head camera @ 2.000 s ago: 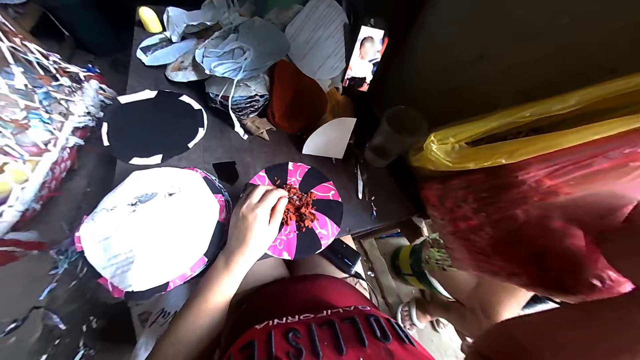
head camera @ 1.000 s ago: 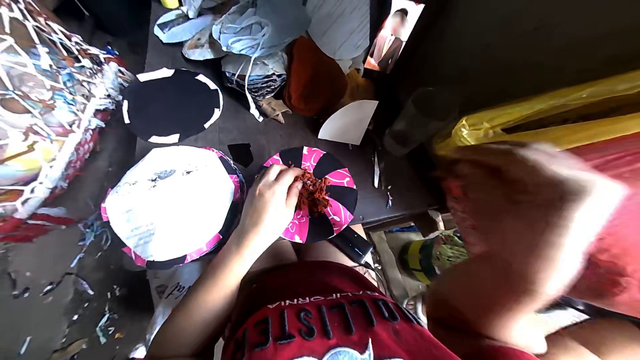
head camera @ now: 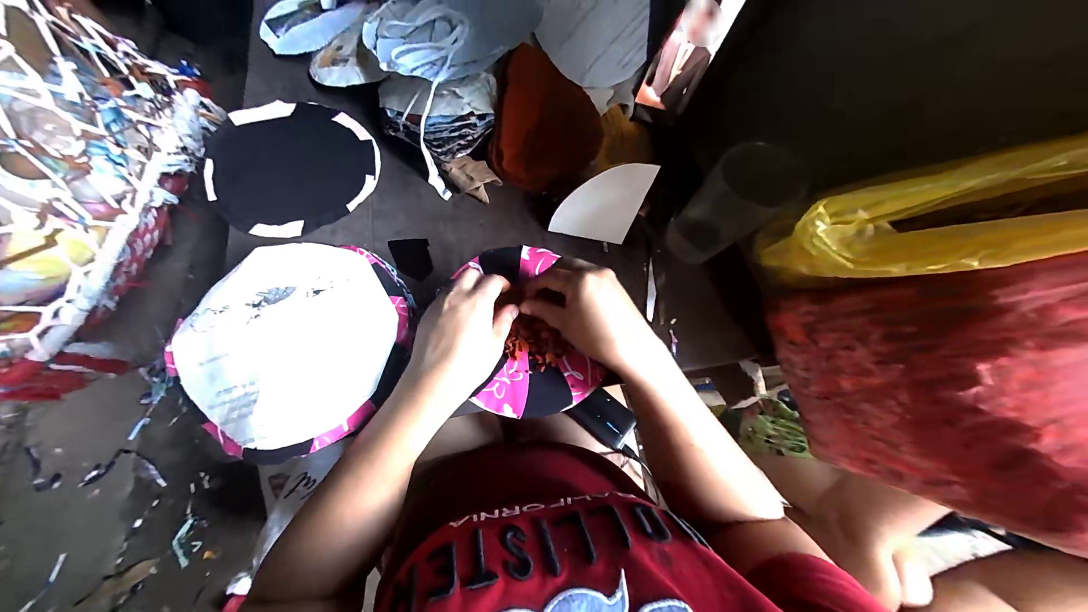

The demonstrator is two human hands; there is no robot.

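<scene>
A round fabric piece (head camera: 510,391) with pink patterned and black wedges lies at the table's near edge, in front of my lap. Small red scraps (head camera: 540,340) are heaped on its middle. My left hand (head camera: 467,319) rests on its left side, fingers bent at the scraps. From the right, my right hand (head camera: 586,306) reaches over the heap with its fingertips close to the left ones; whether either pinches a scrap is hidden. Left of them sits a stack of round pieces (head camera: 289,348) with a white top and a pink and black rim.
Behind lie a black disc (head camera: 293,170) with white tabs, a white quarter-circle (head camera: 603,204), a red-brown cloth (head camera: 544,119) and pale cloth pieces (head camera: 450,34). A clear cup (head camera: 735,200) stands at right, near a red plastic bag (head camera: 935,374) with yellow handles. A netted bag (head camera: 76,187) is at far left.
My right hand was off the round piece, passing before the red bag one second ago; it is now over the scraps. My left hand stays at the round piece.
</scene>
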